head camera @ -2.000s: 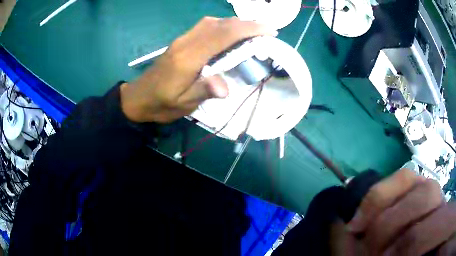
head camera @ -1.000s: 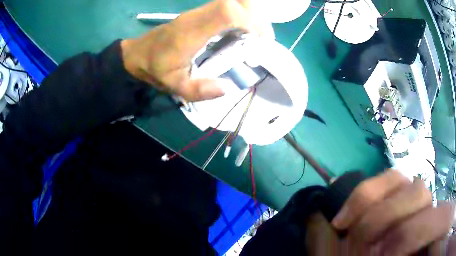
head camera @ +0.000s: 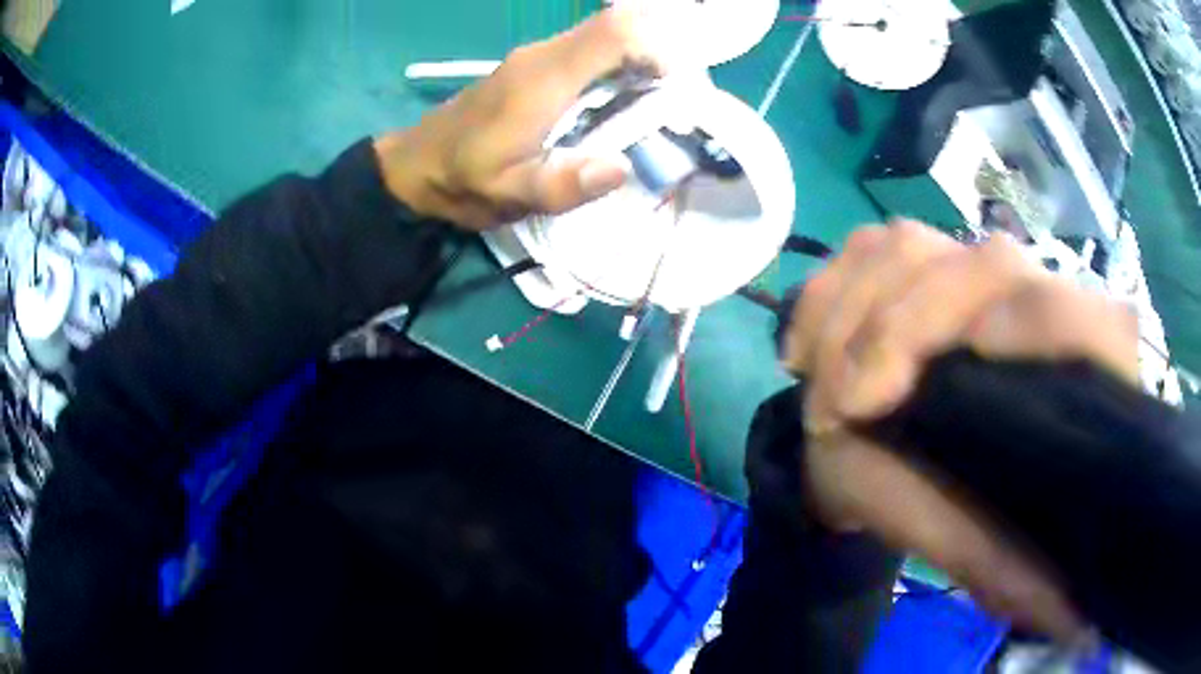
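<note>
A white camera housing [head camera: 606, 250] is held above the green bench, its open side showing a silver-grey motor [head camera: 663, 159] and thin wires. My left hand [head camera: 514, 138] grips its left side, thumb at the opening. A red lead [head camera: 686, 421] and small white plugs hang below it, beside a white antenna [head camera: 669, 362]. My right hand [head camera: 922, 329], blurred, is wrapped around a thick black electric screwdriver [head camera: 1054, 461]. Its bit is mostly hidden by the hand, and whether the tip touches the housing cannot be told.
White round discs [head camera: 889, 40] lie at the back. A silver and black screw feeder [head camera: 981, 152] stands at the right, with white parts beside it. Blue bins [head camera: 99, 184] with white parts and black cables sit below the bench edge. A white stick [head camera: 451, 69] lies behind my left hand.
My right hand and the screwdriver have moved up and left, nearer the housing, and the screwdriver's black body now shows. The housing remains in my left hand and appears slightly higher.
</note>
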